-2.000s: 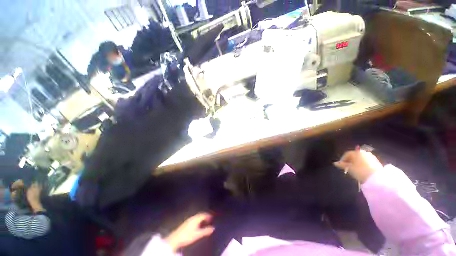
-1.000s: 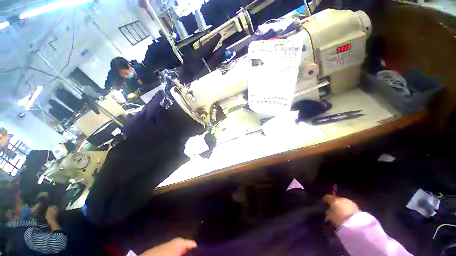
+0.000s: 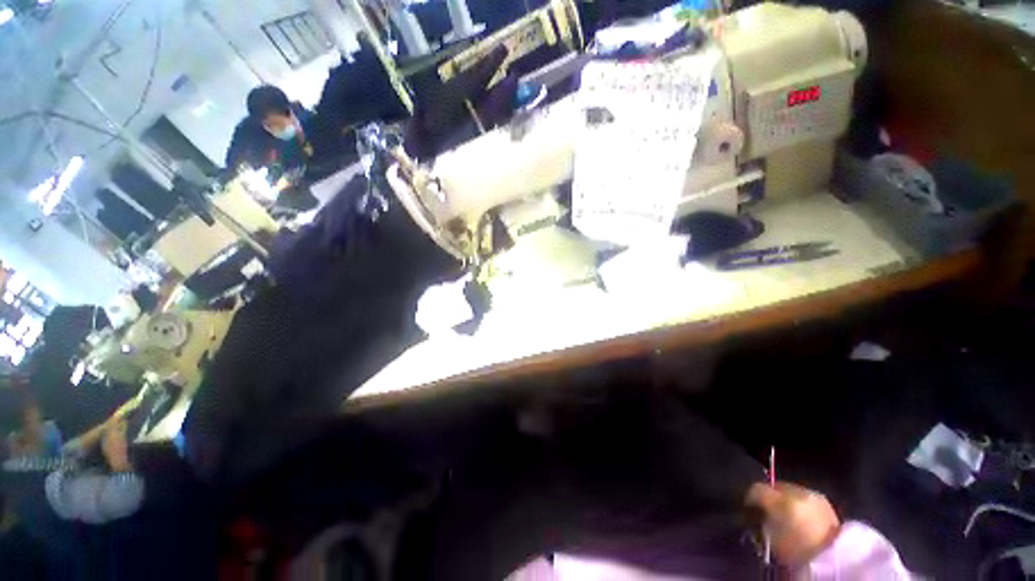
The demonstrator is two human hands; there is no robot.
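My right hand (image 3: 800,524) is at the lower right, below the table edge, with a pink sleeve behind it. It is closed around a thin pink-and-white stick (image 3: 773,468) that points up. Its fingertips touch the edge of a wide, very dark garment panel (image 3: 636,477) that lies across my lap, and whether they grip the cloth is unclear. My left hand is not in view. Part of a pink garment shows at the bottom edge under the panel.
A cream sewing machine (image 3: 511,165) with a hanging written sheet (image 3: 641,148) stands on a wood-edged table (image 3: 511,361). Dark snips (image 3: 777,254) lie on it. Dark cloth (image 3: 301,323) hangs over its left end. A grey tray (image 3: 925,227) is at right. Two people sit at left.
My left hand has gone out of the picture at the bottom. My right hand has moved lower and slightly right with the stick. The small pale triangle below the table no longer shows.
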